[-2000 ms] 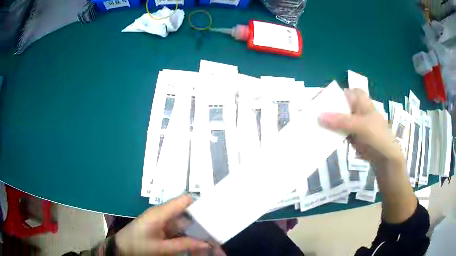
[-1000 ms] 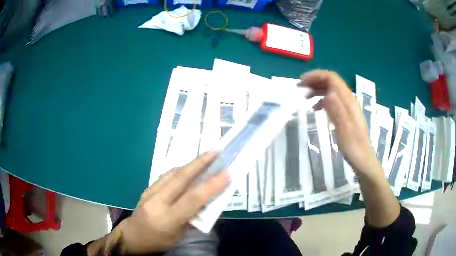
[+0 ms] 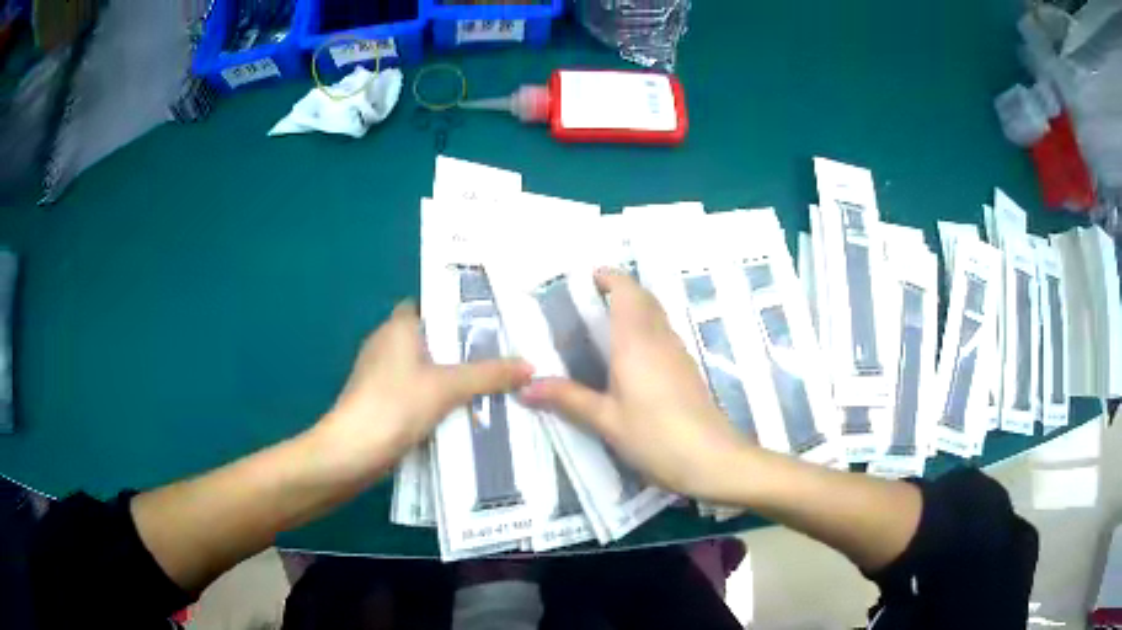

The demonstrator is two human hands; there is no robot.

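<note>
White window packs with grey mesh watch straps (image 3: 492, 462) lie in an overlapping row on the green bench, fanned and slightly tilted. My left hand (image 3: 412, 382) is at the left end, its thumb across the leftmost packs and its fingers around their left edges. My right hand (image 3: 646, 382) lies on the packs just right of it, thumb tip close to the left thumb. Both hands press around the left group of packs. The packs under my palms are partly hidden.
Behind the row are a red glue bottle (image 3: 615, 106), crumpled tissue (image 3: 345, 108), yellow rubber bands (image 3: 439, 86) and blue parts bins (image 3: 492, 25). A clear bag (image 3: 640, 27) stands at the back. Blank white packs (image 3: 1090, 295) are at the right end. The bench edge curves in front.
The pack held in the air is no longer in my hands. Both hands have come together on the left packs, which have shifted and bunched closer. My right hand moved left and down.
</note>
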